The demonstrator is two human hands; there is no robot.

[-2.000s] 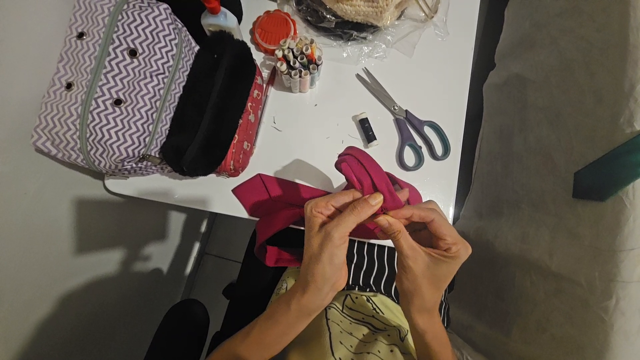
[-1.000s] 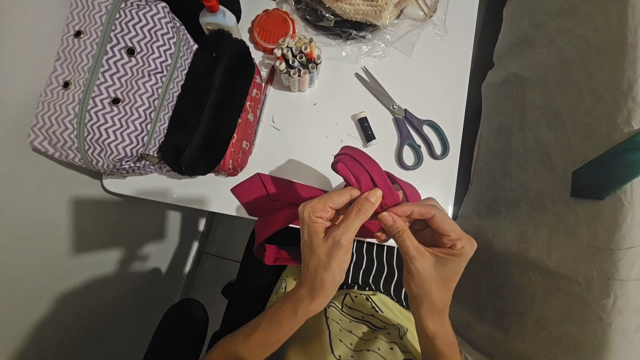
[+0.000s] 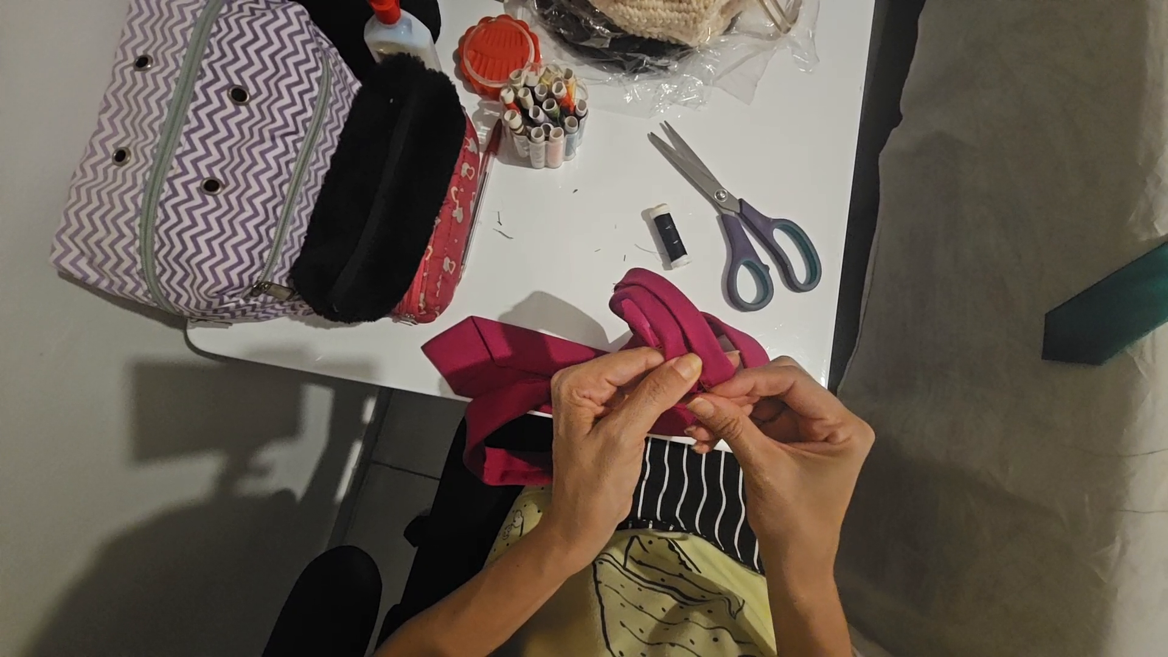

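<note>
A magenta necktie [image 3: 511, 351] lies folded and looped over the near edge of the white table, part of it hanging down. My left hand [image 3: 616, 411] pinches its folded layers between thumb and forefinger. Close beside, my right hand [image 3: 776, 420] has thumb and fingertips together at the edge of the same fold; whether a needle is between them cannot be made out. Beyond the tie, a spool of black thread [image 3: 669, 235] lies on its side, and scissors [image 3: 730, 205] with purple and teal handles rest with blades slightly apart.
A tub of thread spools [image 3: 546, 119] stands beside a red lid [image 3: 499, 55]. At left are a zigzag-patterned bag [image 3: 210, 155], a black fuzzy pouch [image 3: 383, 192] and a glue bottle [image 3: 401, 36]. A plastic bag [image 3: 657, 46] lies at the back, a dark green tie [image 3: 1109, 306] on the right.
</note>
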